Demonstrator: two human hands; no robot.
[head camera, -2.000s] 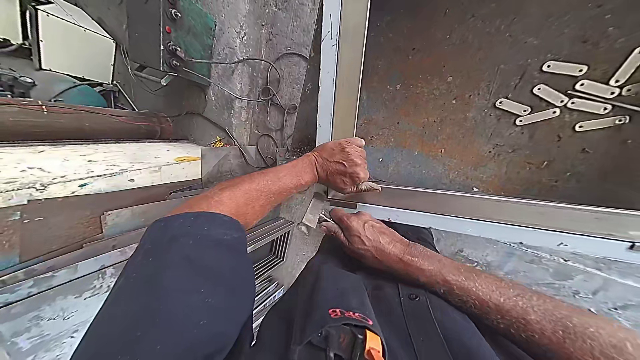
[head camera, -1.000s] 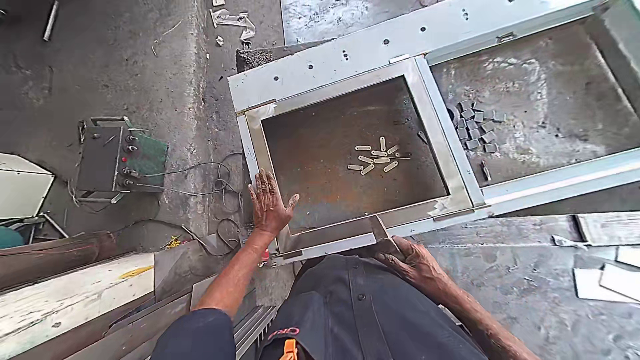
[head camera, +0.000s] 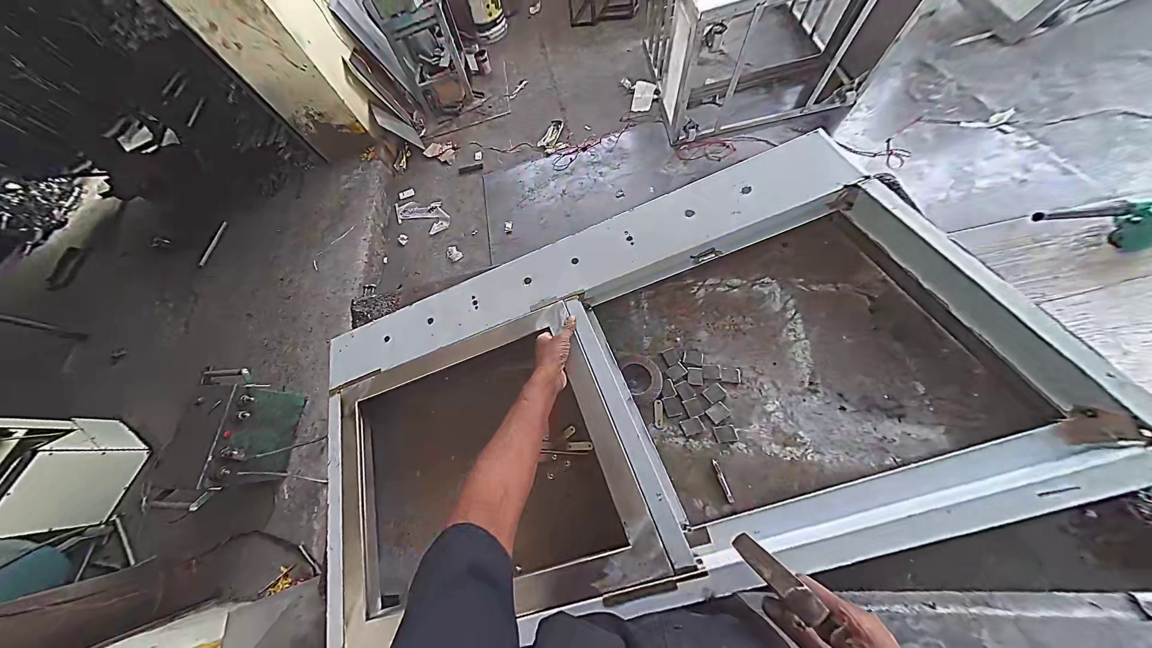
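Observation:
My left hand (head camera: 556, 349) reaches across to the far corner of the smaller inner metal frame (head camera: 594, 549), its fingers on the corner beside the crossbar (head camera: 630, 432); it holds no tool that I can see. That inner frame sits in the left bay of a large grey metal door-like frame (head camera: 486, 292) with holes along its far side. My right hand (head camera: 850, 616), at the near edge, grips a tool with a flat metal end (head camera: 765, 565), perhaps a hammer; its lower part is cut off. Under my left forearm, several slotted metal tabs (head camera: 579, 446) lie partly hidden.
In the right bay lie several small dark square pieces (head camera: 691, 392), a round disc (head camera: 640, 378) and a thin rod (head camera: 723, 481). A green-sided machine (head camera: 265, 432) with cables stands at left. Beyond are a metal cage (head camera: 765, 54), red wires (head camera: 585, 153) and scraps on the floor.
My left hand has moved from the inner frame's left side to its far right corner. My right hand has moved right along the near edge with its tool. The view has shifted a lot.

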